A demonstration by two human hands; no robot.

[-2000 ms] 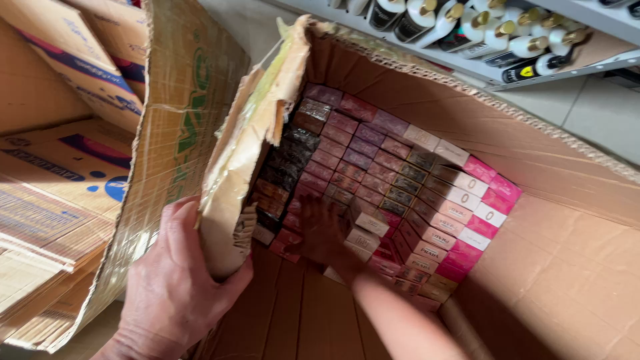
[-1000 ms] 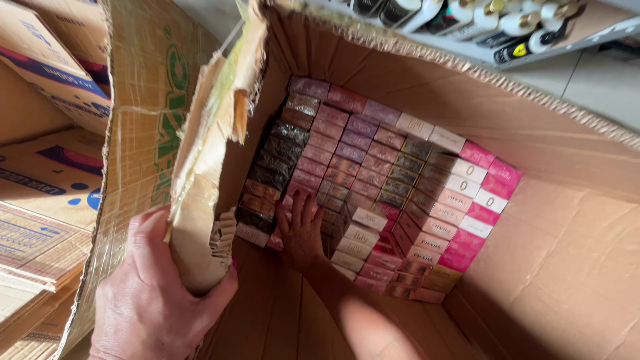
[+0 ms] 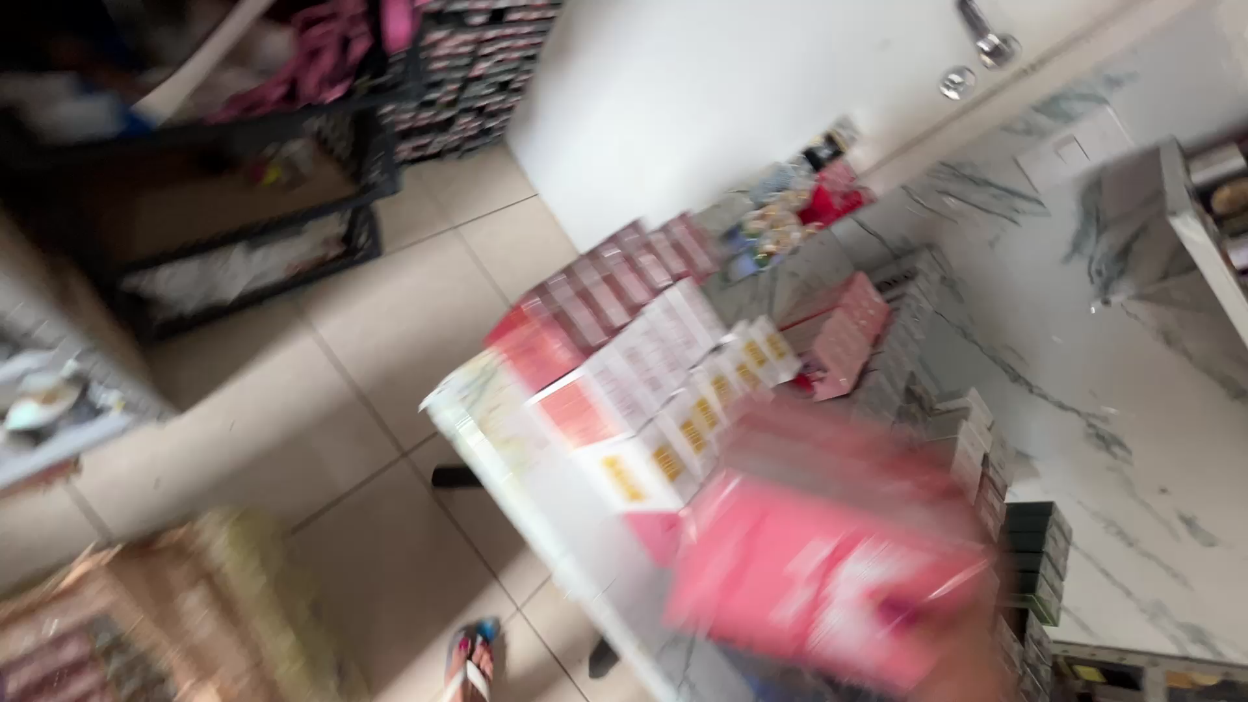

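My right hand [image 3: 965, 663], blurred at the lower right, holds a pink pack in clear plastic film [image 3: 829, 575]. The pack is over the marble-patterned counter and hides part of it. Just beyond are rows of white boxes with yellow marks [image 3: 697, 419], white-and-coral boxes [image 3: 634, 361] and dark pink wrapped boxes [image 3: 604, 283]. My left hand is out of view. The torn cardboard box [image 3: 195, 595] stands at the lower left, with small boxes inside it.
A white counter edge [image 3: 546, 526] runs diagonally above the tiled floor [image 3: 370, 361]. Black crates [image 3: 253, 244] stand at the upper left, near a white door [image 3: 702, 97]. Dark green boxes [image 3: 1038, 561] are stacked by the marble-patterned wall [image 3: 1092, 419]. A sandaled foot [image 3: 473, 658] shows below.
The view has swung widely from the carton to the counter. My right hand, earlier on the boxes inside the carton, now has a pink pack. My left hand has left the view.
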